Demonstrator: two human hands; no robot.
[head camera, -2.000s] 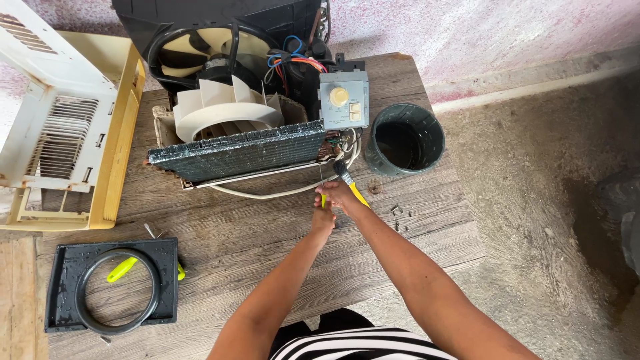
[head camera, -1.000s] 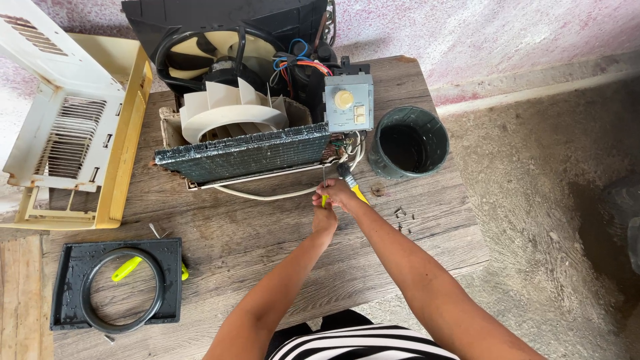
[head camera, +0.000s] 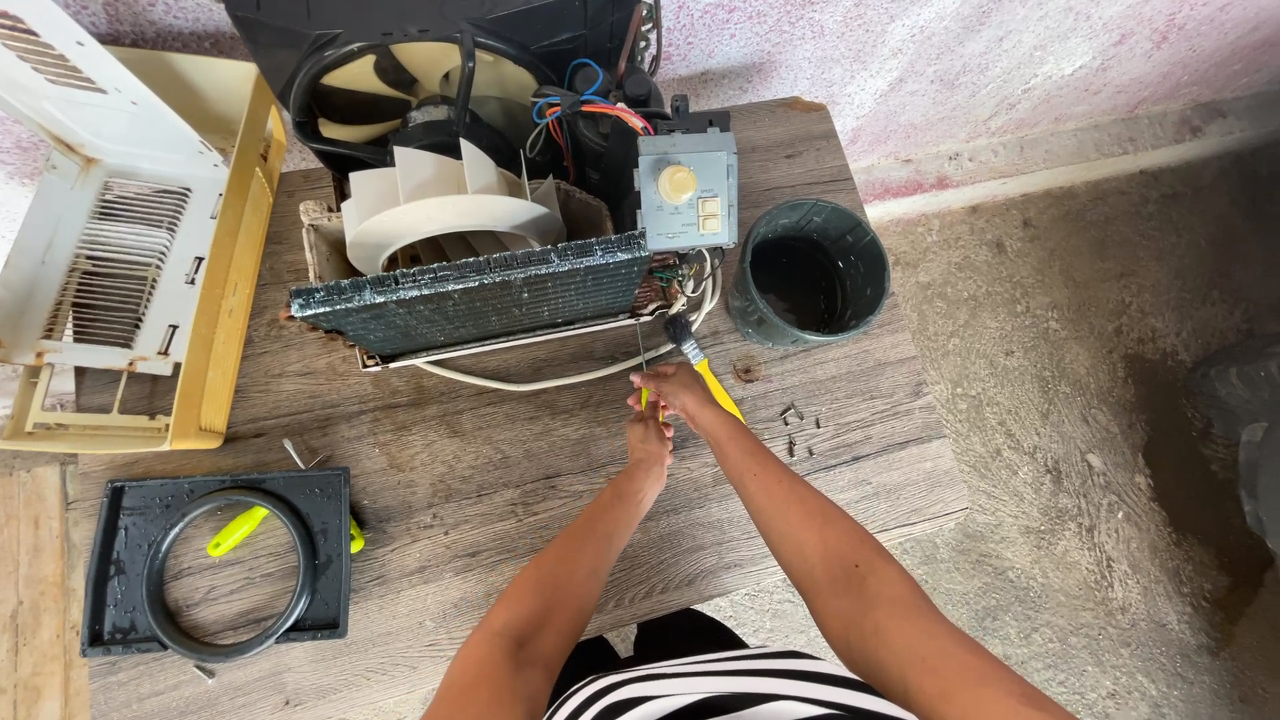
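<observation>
My left hand (head camera: 650, 436) grips the yellow-green handle of a screwdriver (head camera: 642, 343). Its thin shaft points away from me, with the tip at the lower front edge of an opened window air conditioner, near the right end of its finned coil (head camera: 480, 298). My right hand (head camera: 678, 388) closes on the same handle just above the left. Beside it a paintbrush with a yellow handle (head camera: 718, 390) lies on the wooden table, bristles toward the unit. Behind the coil stand a white blower wheel (head camera: 455, 222) and a grey control box with a knob (head camera: 688, 190).
A dark bucket (head camera: 808, 272) holding dark liquid stands right of the unit, with several loose screws (head camera: 792, 412) nearer me. At left are a yellowed plastic housing (head camera: 245, 270) and a black frame with a ring (head camera: 305, 560), a green-handled tool (head camera: 238, 530) within. A white cable (head camera: 520, 385) curves along the table.
</observation>
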